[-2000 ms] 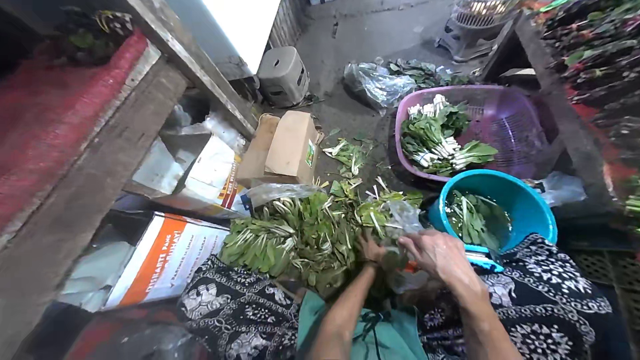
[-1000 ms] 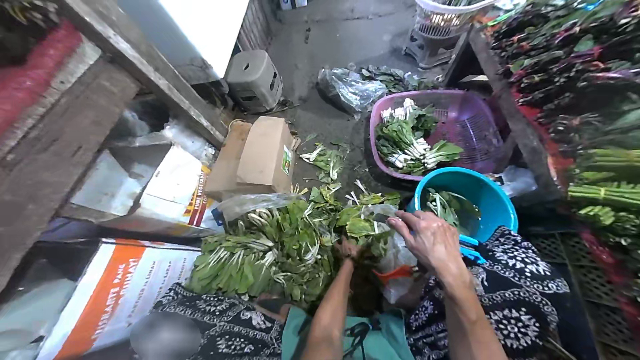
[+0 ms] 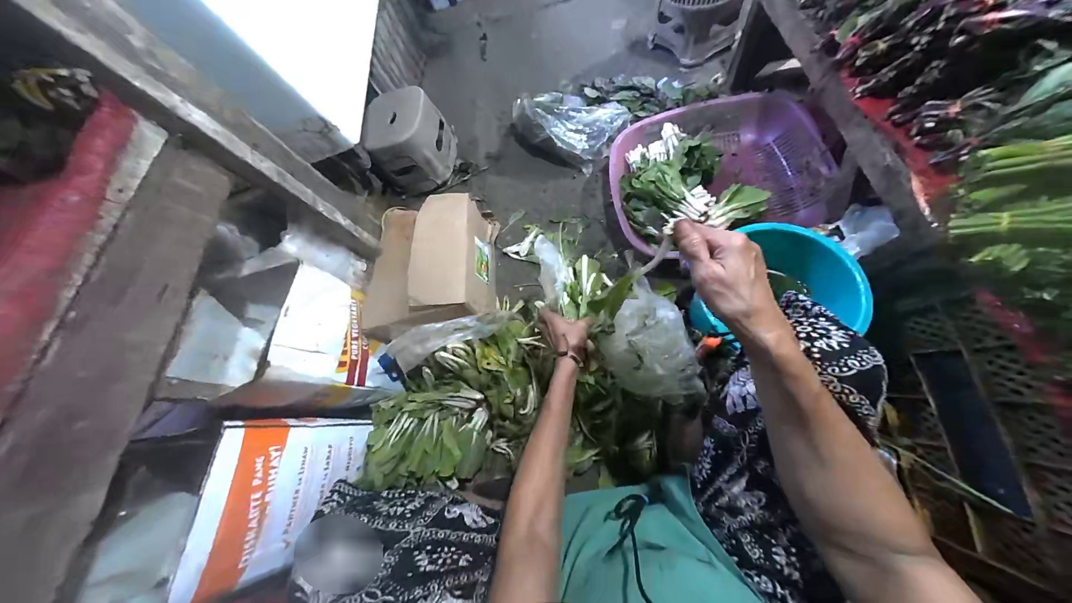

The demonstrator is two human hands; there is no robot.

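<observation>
My left hand (image 3: pixel 567 332) is closed around leafy green stems (image 3: pixel 588 285) at the top of a pile of leafy greens (image 3: pixel 444 410) between my knees. To its right, my right hand (image 3: pixel 722 266) is raised and pinches the edge of a clear plastic bag (image 3: pixel 651 343), which hangs beside the greens. Beyond my right hand, bundles of greens with white stems (image 3: pixel 691 188) lie in a purple plastic basket (image 3: pixel 624 159). A turquoise basin (image 3: pixel 854 285) stands partly behind my right wrist.
An open cardboard box (image 3: pixel 440 255) and a grey plastic stool (image 3: pixel 410 138) stand ahead to the left. Another plastic bag (image 3: pixel 569 126) lies on the floor. Printed cartons (image 3: pixel 276 494) line the left side. Green bundles (image 3: pixel 1005 209) lie on a stand at right.
My right hand has lifted forward, pulling the bag's edge up and away from the lap. My left hand has moved forward from within the pile and now grips stems at its top.
</observation>
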